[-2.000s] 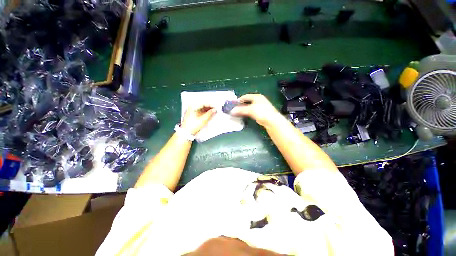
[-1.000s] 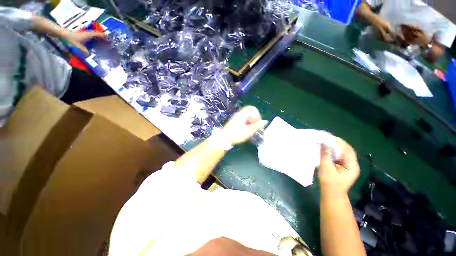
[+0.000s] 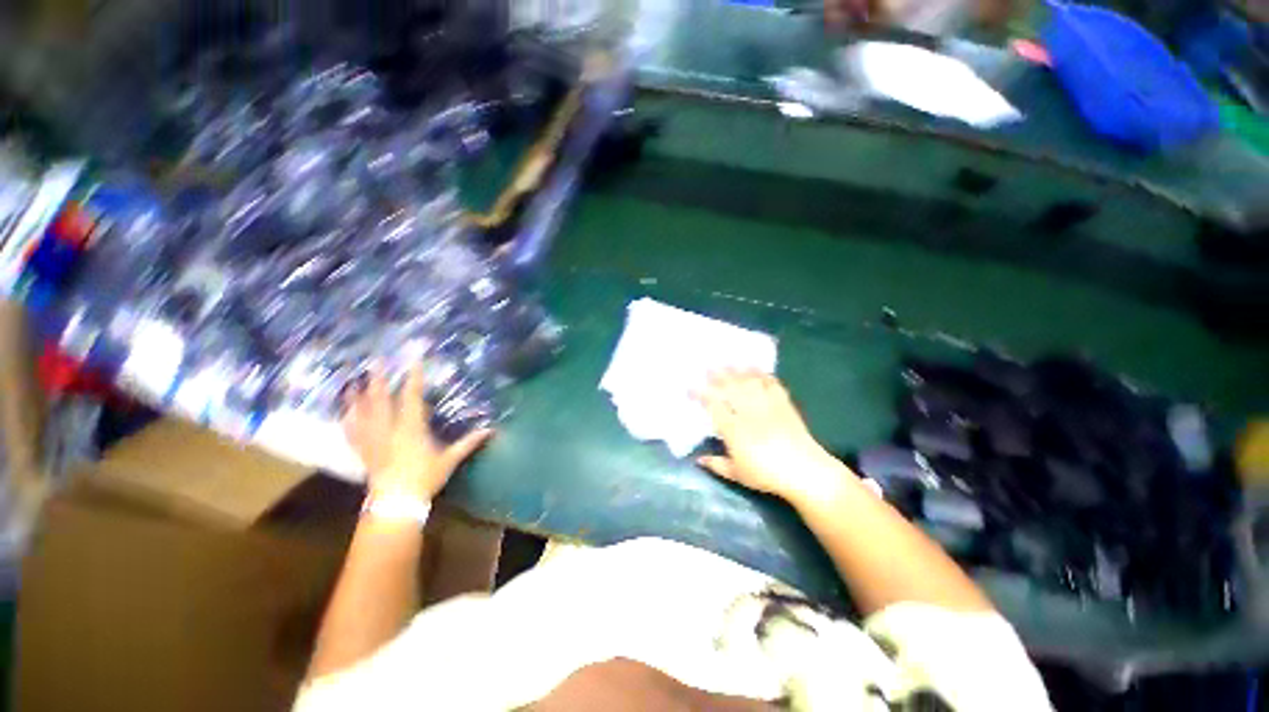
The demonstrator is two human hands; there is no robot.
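Note:
The frame is blurred. A white stack of poly bags [image 3: 665, 365] lies flat on the green surface in front of me. My right hand [image 3: 752, 429] rests on the stack's right side with its fingers spread; no adapter shows in it. My left hand [image 3: 404, 434] is at the near edge of the heap of bagged adapters [image 3: 306, 264], fingers spread and touching the heap. I see nothing gripped in it.
A dark pile of loose adapters [image 3: 1058, 473] lies at the right. A tan-edged tray [image 3: 536, 167] is behind the heap. A cardboard box [image 3: 167, 584] stands lower left. Across the green conveyor belt [image 3: 779, 237] are a white sheet [image 3: 932, 81] and a blue basket [image 3: 1127, 77].
The view has swung back to the right. My left hand has moved from beside the bag stack onto the bagged heap. My right hand, raised at the stack before, now lies on it.

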